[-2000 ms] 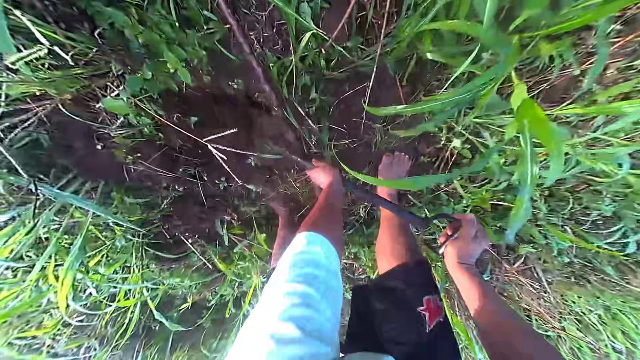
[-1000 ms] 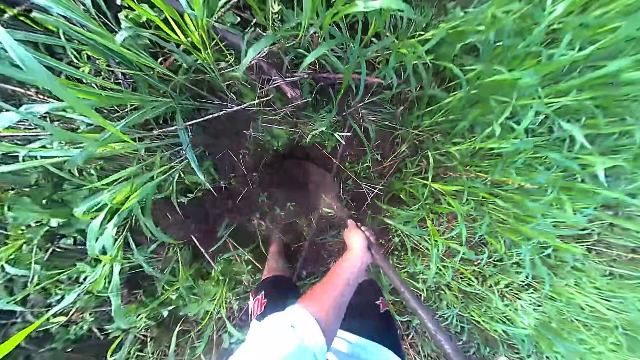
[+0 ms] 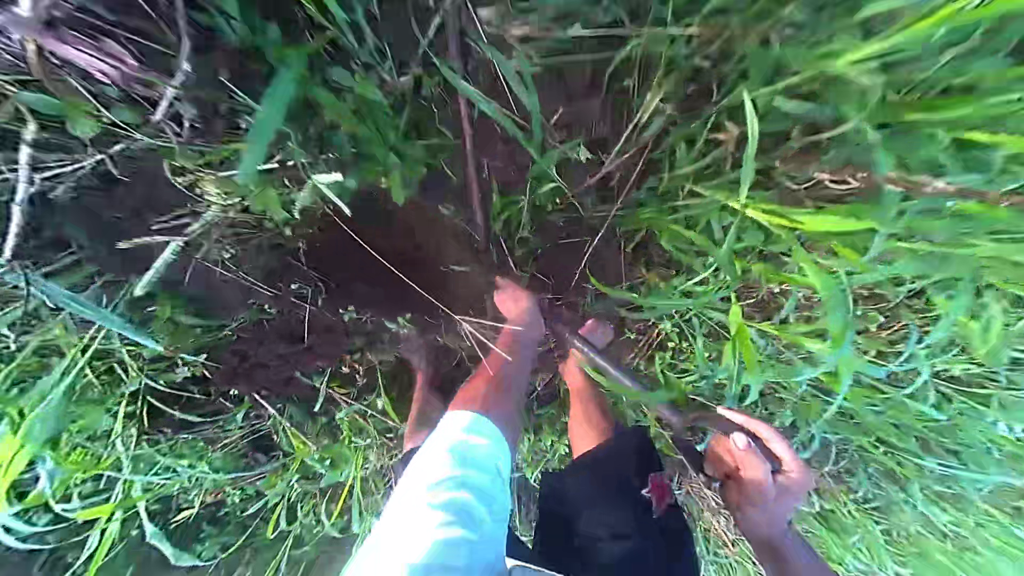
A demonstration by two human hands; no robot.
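A dark digging tool, apparently a spade, has its shaft point(image 3: 612, 370) slanting from the centre down to the right. My left hand point(image 3: 517, 302) is closed around the lower shaft, above dark soil. My right hand point(image 3: 756, 472) is wrapped around the looped grip point(image 3: 740, 432) at the shaft's upper end. The blade is hidden or blurred against the dug soil point(image 3: 384, 256) left of my left hand. My bare feet stand on either side of my left forearm, the right foot point(image 3: 596, 332) close to the shaft.
Tall green grass point(image 3: 896, 320) fills the right side. A thin brown stem point(image 3: 468, 152) stands ahead of the soil. Dry twigs point(image 3: 24, 188) lie at the far left, and a loose dirt mound point(image 3: 280, 352) is beside my left foot.
My right hand, outside the view one second ago, is back in view on the grip. My left hand remains on the shaft. The view has shifted.
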